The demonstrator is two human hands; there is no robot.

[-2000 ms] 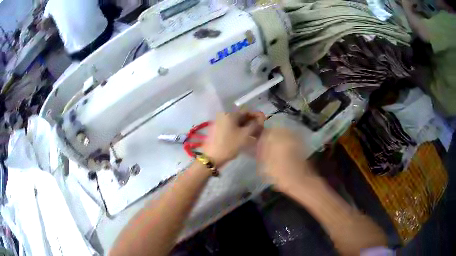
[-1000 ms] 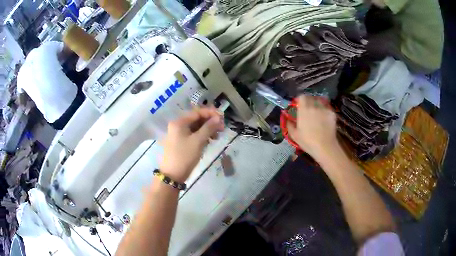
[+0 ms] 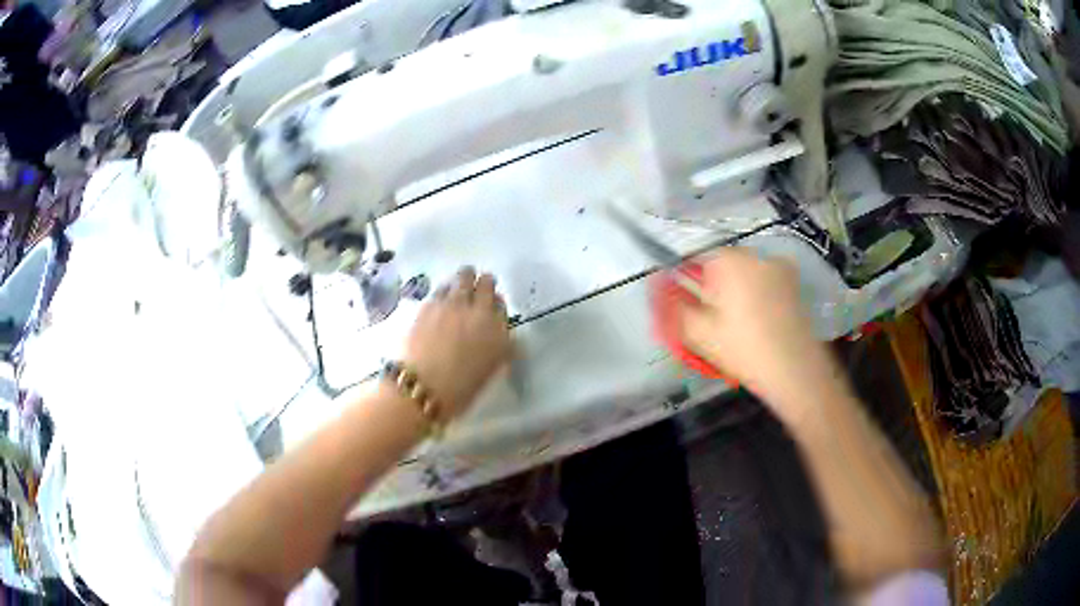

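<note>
The white JUKI sewing machine point(image 3: 509, 89) stands across the table, its needle end at the left. My left hand point(image 3: 460, 337) is over the bed just right of the needle area, back up, fingers bent; whether it holds anything is hidden. My right hand point(image 3: 758, 314) holds scissors with red loop handles point(image 3: 681, 326) above the right part of the bed, the blurred blades pointing up and left. The white garment point(image 3: 130, 391) lies in a large heap at the left of the machine.
Olive cloth bundles point(image 3: 936, 59) and dark brown cloth bundles point(image 3: 989, 178) lie at the right, behind the machine end. An orange-brown surface point(image 3: 995, 485) is at the lower right. The table's front edge runs below my hands, with dark floor beyond.
My left hand has moved from beside the handwheel end leftward, down to the bed near the needle. My right hand still holds the red scissors, now over the bed. The view has shifted.
</note>
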